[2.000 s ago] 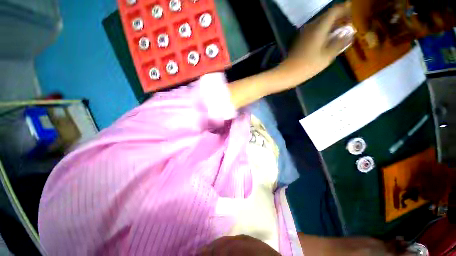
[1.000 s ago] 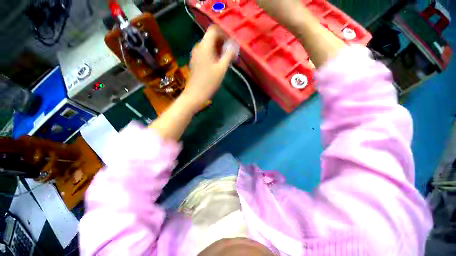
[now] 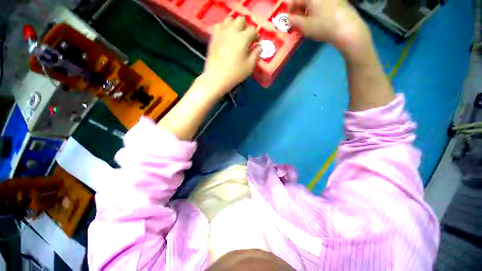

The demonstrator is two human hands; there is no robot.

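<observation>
A red-pink parts tray [image 3: 214, 11] with square pockets is at the top centre. My left hand [image 3: 232, 53] is over its near edge, with its fingertips closed on the edge of a round white disc [image 3: 267, 49] at the tray's end. My right hand [image 3: 330, 21] is over the tray's right side, fingers bent beside a second round disc [image 3: 283, 21] in a pocket. Whether those fingers grip anything is hard to tell.
At left stand an orange-brown clamp fixture [image 3: 150, 95] with a red grip, a grey tester [image 3: 63, 108] and a blue box [image 3: 39, 153]. A white strip [image 3: 84, 161] lies near another fixture [image 3: 71, 198]. Blue floor with a yellow line is at right.
The view has swung to the right-hand tray since the earliest frame. Over the last second, my left hand has come over the tray's end, and my right hand has moved to its right side.
</observation>
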